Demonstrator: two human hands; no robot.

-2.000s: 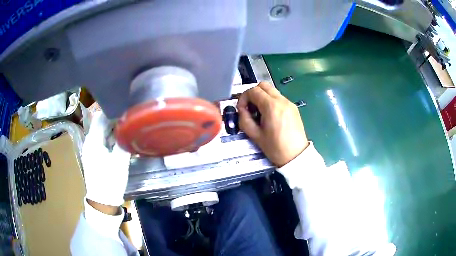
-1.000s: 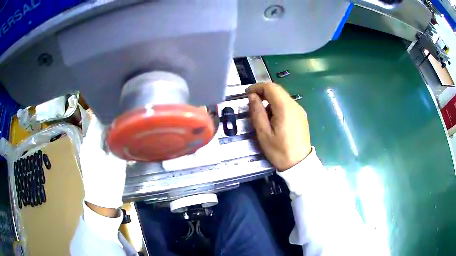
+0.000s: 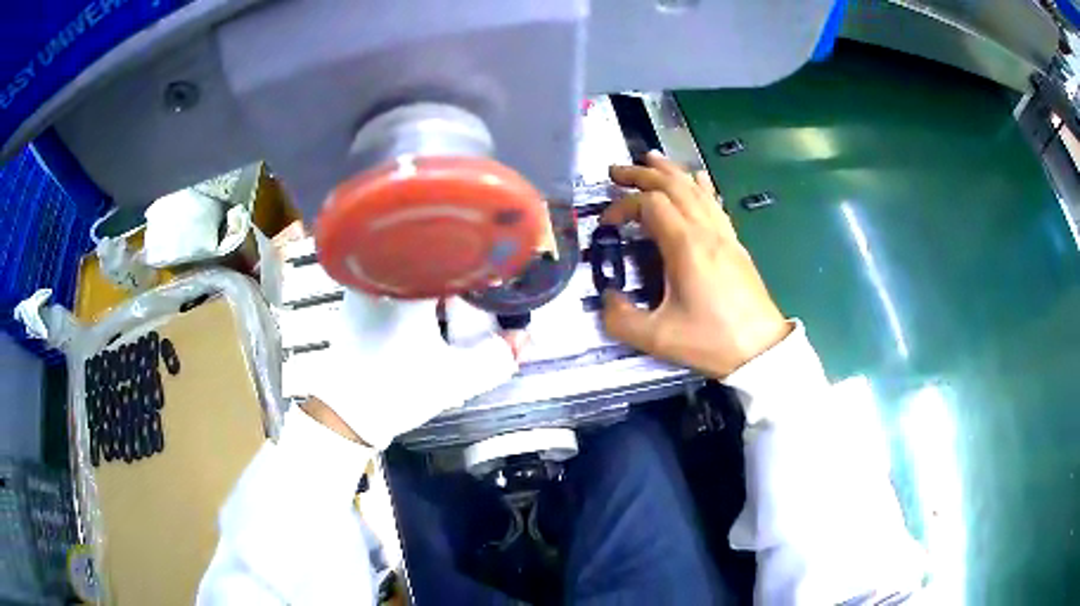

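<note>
A small black oblong plastic part [image 3: 609,258] sits upright in view on the white fixture of the slotted worktable [image 3: 314,320]. My bare right hand [image 3: 705,278] has its thumb at the part's near end and a finger at its far end. My gloved left hand [image 3: 432,369] lies over the table below the red-orange round knob [image 3: 426,227]. Its fingertips are beside a small dark piece [image 3: 513,320]; whether they hold it is unclear. A dark rounded piece [image 3: 533,282] shows behind the knob. The knob and machine head hide part of the table.
The lined tray [image 3: 201,474] with rows of black parts is at left. Crumpled white wipes [image 3: 184,231] lie behind it. Blue crates [image 3: 47,231] stand far left. The grey machine head [image 3: 296,107] hangs over the table. The green floor [image 3: 924,237] is at right.
My left hand has moved right, from beside the knob to under it. My right hand has closed in around the black part. The view has shifted, and the dark rounded piece now shows.
</note>
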